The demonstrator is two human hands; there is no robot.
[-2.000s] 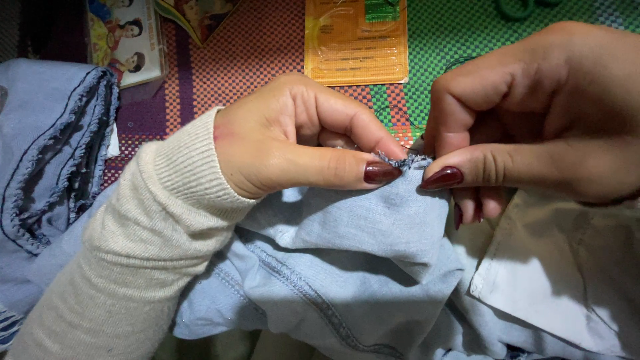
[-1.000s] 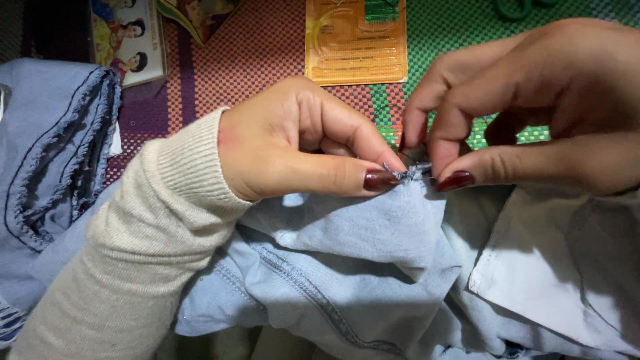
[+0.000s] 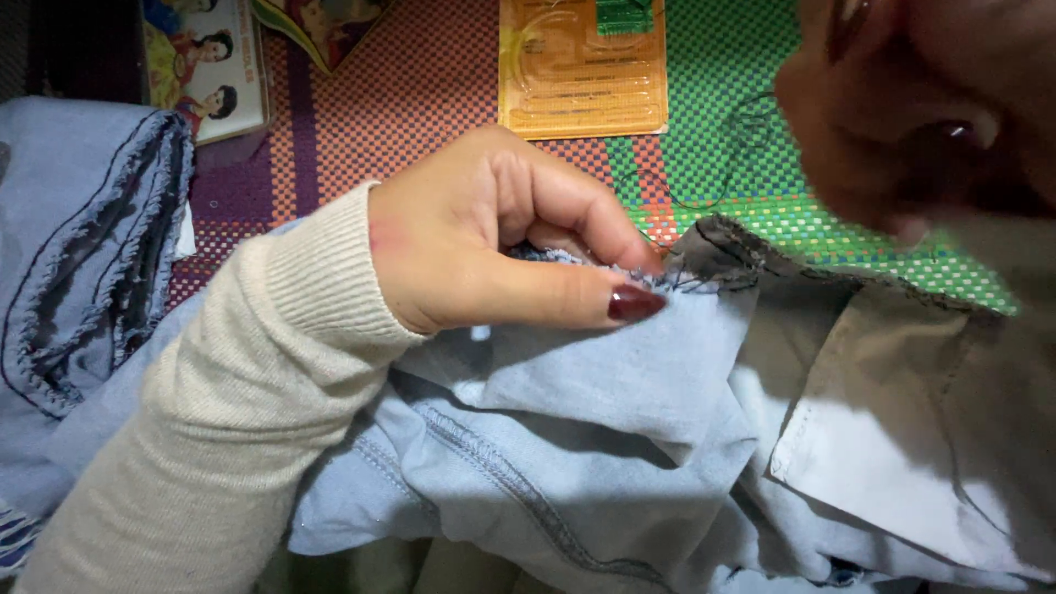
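Light blue denim cloth (image 3: 610, 371) with a frayed, dark-stitched edge lies across the lower half of the head view. My left hand (image 3: 520, 239), in a beige knit sleeve, pinches that edge between thumb and forefinger. My right hand (image 3: 924, 124) is up at the top right, close to the camera, blurred and in shadow, off the cloth. A loose dark thread (image 3: 709, 194) curls over the mat between the cloth edge and my right hand. Whether my right fingers hold a needle cannot be seen. A white pocket-like fabric piece (image 3: 874, 462) lies at the right.
A woven, multicoloured mat (image 3: 396, 107) lies beneath. On it are an orange needle card in clear plastic (image 3: 582, 82), a picture-covered case (image 3: 219, 74) and another printed packet (image 3: 330, 25). Folded denim with stitched, frayed edges (image 3: 74, 247) sits at the left.
My right hand has left the cloth edge and moved up and right, nearer the camera. The dark stitched edge at the right is now uncovered. My left hand keeps its pinch.
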